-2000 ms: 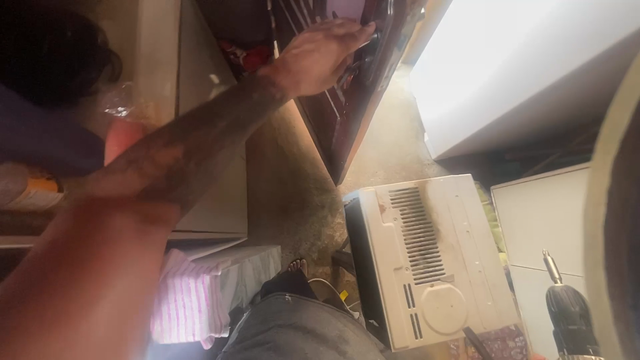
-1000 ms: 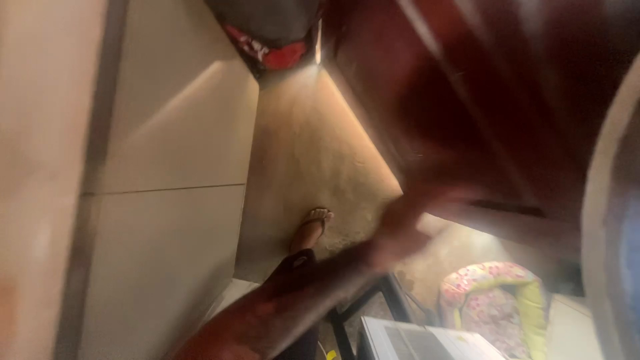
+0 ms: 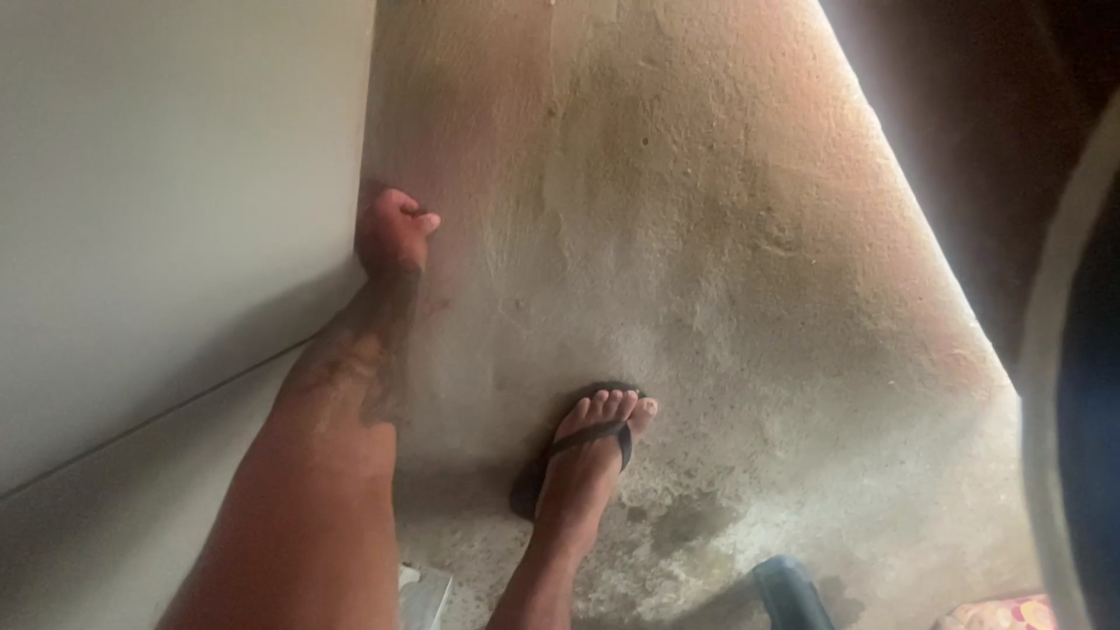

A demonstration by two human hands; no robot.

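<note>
My left hand point(image 3: 398, 229) hangs at the left of the view with its fingers curled. It is beside the edge of a pale smooth panel point(image 3: 175, 192), over the concrete floor point(image 3: 665, 236); whether it touches the panel I cannot tell. Nothing shows in the hand, though its palm side is partly hidden. My right hand is out of the frame. A foot in a black flip-flop point(image 3: 626, 442) stands on the floor below and to the right of my left hand.
A dark reddish-brown surface point(image 3: 945, 114) fills the upper right. A curved pale rim point(image 3: 1041, 437) runs down the right edge. At the bottom are a dark bar-like object point(image 3: 790, 591), a patterned cloth-like thing point(image 3: 1002, 612) and a pale object point(image 3: 424, 595).
My left hand has moved from the dark red surface to the side of the pale panel. The view has swung away from the white vented appliance and the drill seen earlier.
</note>
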